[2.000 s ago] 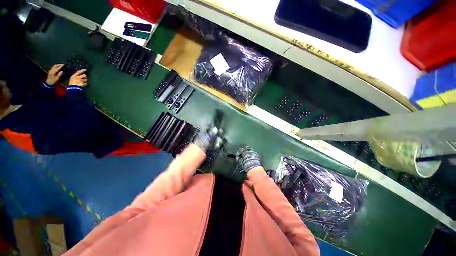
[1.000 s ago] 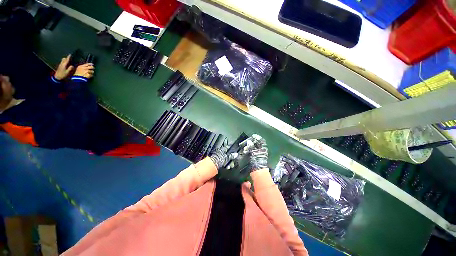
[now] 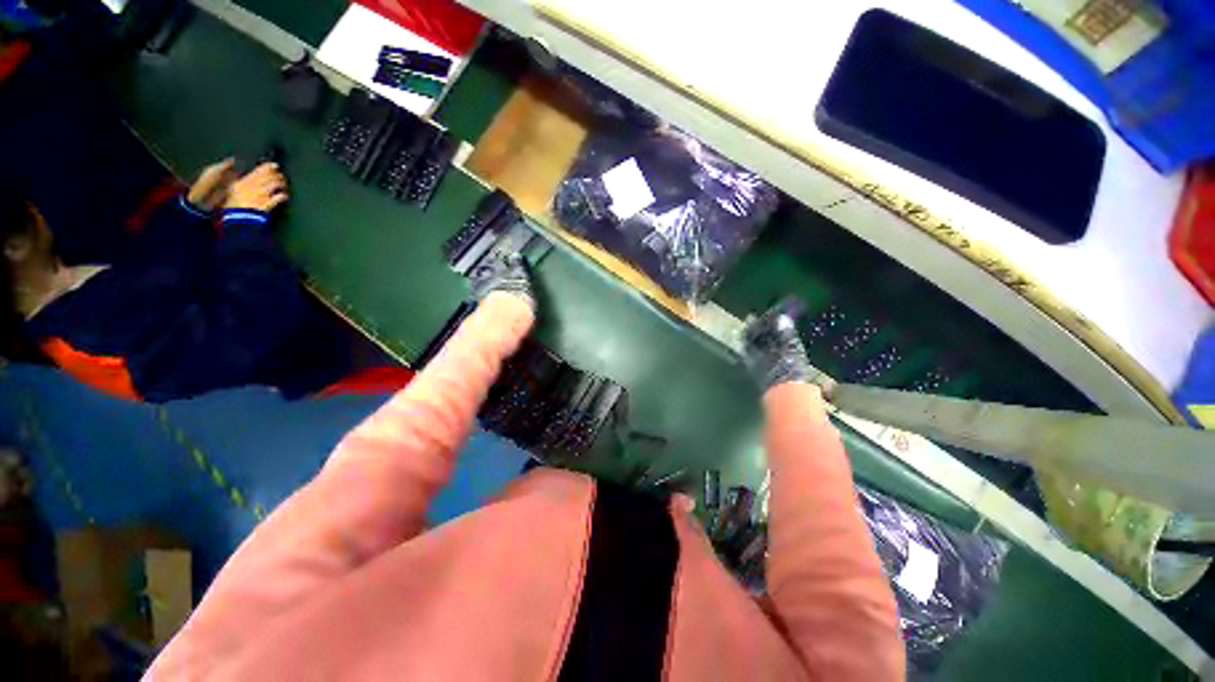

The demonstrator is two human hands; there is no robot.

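My left hand (image 3: 502, 277), in a grey glove, is stretched forward to the small group of black housings (image 3: 482, 232) near the bench's far edge strip; its fingers are over them, and whether they grip one cannot be told. My right hand (image 3: 776, 344), gloved, is at the pale edge strip by the slanted post; its fingers are blurred and what it holds cannot be told. A row of black housings (image 3: 553, 405) lies on the green bench between my arms, partly behind my left sleeve. The open parts bag (image 3: 919, 570) is partly hidden by my right sleeve.
A second parts bag (image 3: 666, 207) rests on cardboard (image 3: 529, 140). The slanted post (image 3: 986, 416) and translucent cup (image 3: 1122, 533) stand right. A white shelf holds a black tray (image 3: 962, 123) and blue and red bins. A neighbour (image 3: 200, 313) works at left, near more housings (image 3: 388, 149).
My hands have parted from in front of my body. The left reached forward and left to the small group of housings, the right forward to the edge strip. The view has shifted.
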